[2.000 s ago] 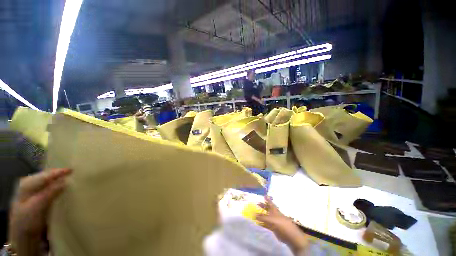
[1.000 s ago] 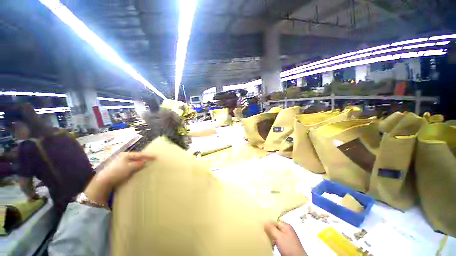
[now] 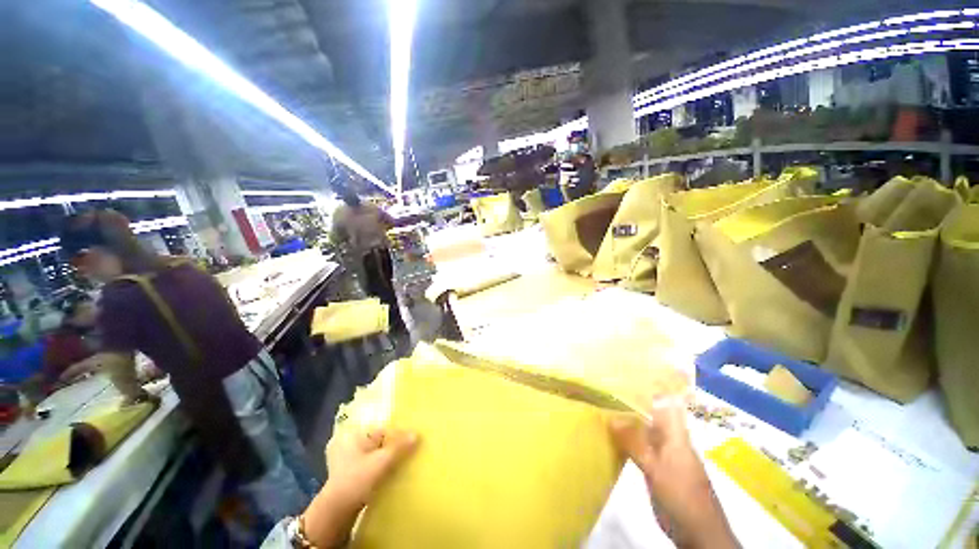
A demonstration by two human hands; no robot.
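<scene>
A bag panel (image 3: 483, 461) is held up close in front of me, its bright yellow side facing me and a thin khaki strip showing along its top edge. My left hand (image 3: 354, 472) grips its left side, thumb on the yellow face. My right hand (image 3: 671, 466) grips its upper right corner; the fingers are slightly blurred. The panel's lower part is cut off by the picture's edge. A yellow ruler (image 3: 778, 495) with a black section lies on the table right of my right hand.
A blue tray (image 3: 764, 384) with cream pieces stands right of centre, small hardware pieces (image 3: 717, 414) beside it. Part-made bags (image 3: 789, 263) stand in a row behind. Khaki panels (image 3: 515, 303) lie further back. One person (image 3: 193, 343) bends over the left table; another (image 3: 365, 238) stands in the aisle.
The panel has turned from its khaki face to its yellow face and sits lower. Both hands have moved right and hold it at its sides. The aisle person has come into clear view.
</scene>
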